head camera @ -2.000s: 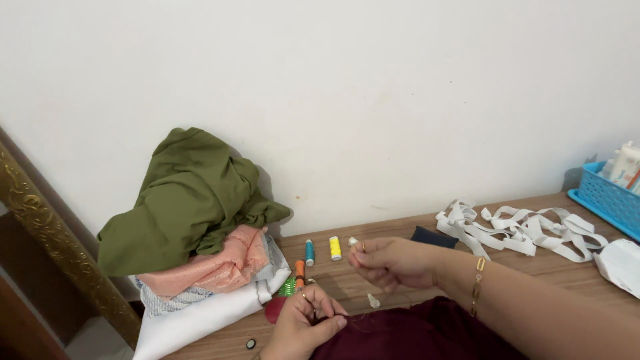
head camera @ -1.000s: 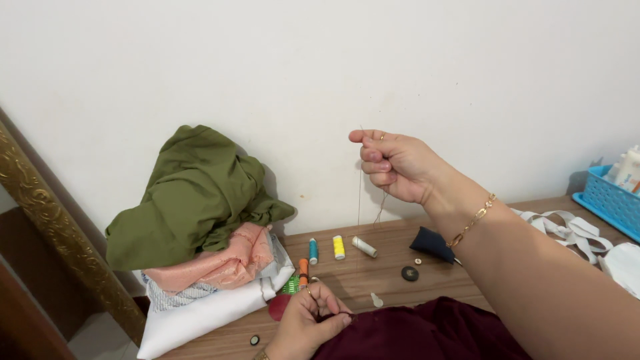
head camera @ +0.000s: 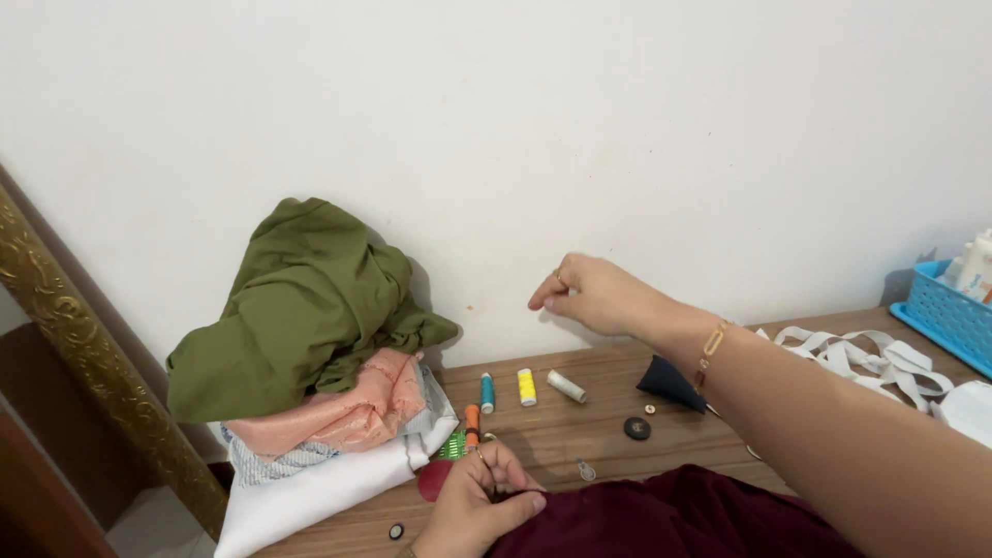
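Note:
My left hand (head camera: 484,500) pinches the edge of a maroon cloth (head camera: 666,519) at the bottom of the view. Above the table my right hand (head camera: 585,291) is raised, thumb and index finger pressed together; whatever fine thing lies between them is too small to make out. Behind the cloth lie a teal thread spool (head camera: 487,393), a yellow thread spool (head camera: 527,387) and a whitish thread spool (head camera: 567,386). An orange-handled tool (head camera: 472,426) rests beside my left hand. A dark button (head camera: 637,428), a small button (head camera: 649,409) and a needle threader (head camera: 587,470) lie nearby.
Folded fabrics with an olive cloth (head camera: 302,310) on top stand at the left, beside a carved gold frame (head camera: 85,349). A navy cushion (head camera: 668,384), white elastic bands (head camera: 860,360) and a blue plastic basket (head camera: 949,310) are at the right. The wall (head camera: 480,155) rises behind.
My right hand rose from near the cloth, with a thread visible below it one second ago, and is now lower than it was then. My left hand has stayed at the cloth.

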